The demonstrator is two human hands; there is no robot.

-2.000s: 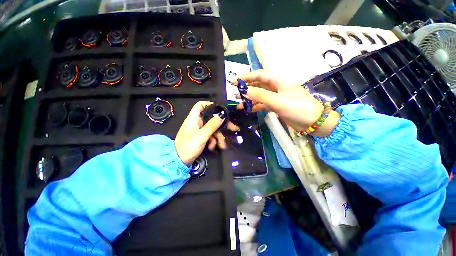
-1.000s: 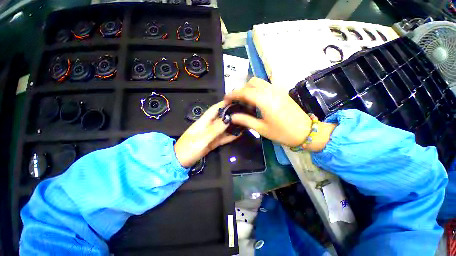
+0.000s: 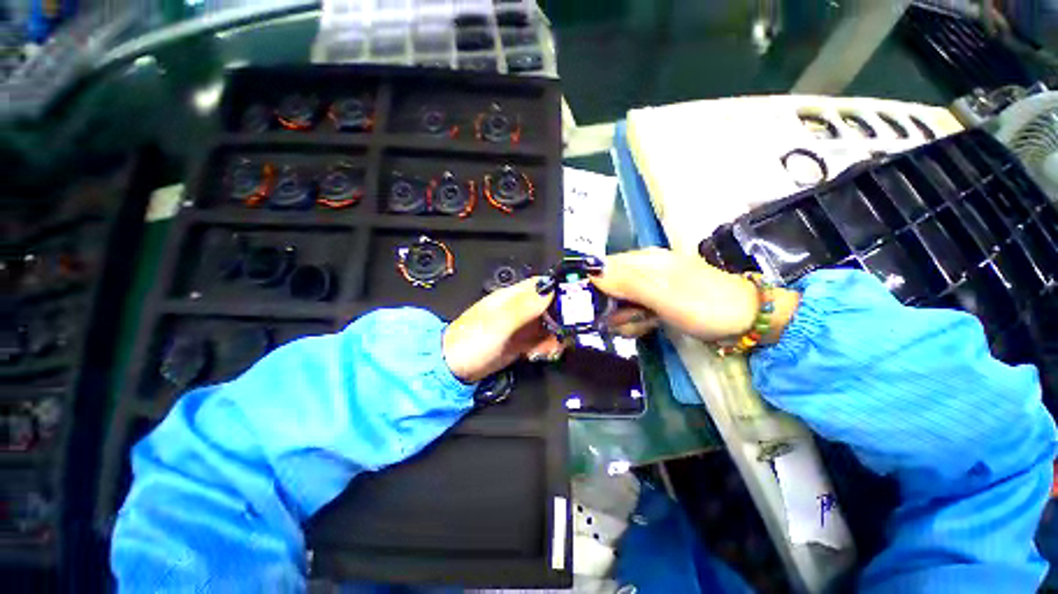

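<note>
A small round black unit (image 3: 577, 304) with a bright whitish patch on its face is held between both hands, above the right edge of the foam tray. My left hand (image 3: 501, 330) grips its left side with thumb and fingers. My right hand (image 3: 667, 292) grips its right side. The fingertips partly cover the rim. The black foam tray (image 3: 429, 493) holds round black units in its cells, several with orange edges, such as this unit (image 3: 426, 262). Plain dark rings (image 3: 311, 281) lie in a left cell.
A dark glossy phone-like rectangle (image 3: 609, 377) lies under the hands. A white board (image 3: 743, 145) with round cut-outs stands at right, partly under a shiny black blister tray (image 3: 812, 221). A small fan (image 3: 1033, 133) is at far right. A whitish grid tray (image 3: 395, 35) is beyond the foam tray.
The two hands have come together on one black unit, and its bright-patched face now shows. The whole view has shifted, so the trays appear further right and lower.
</note>
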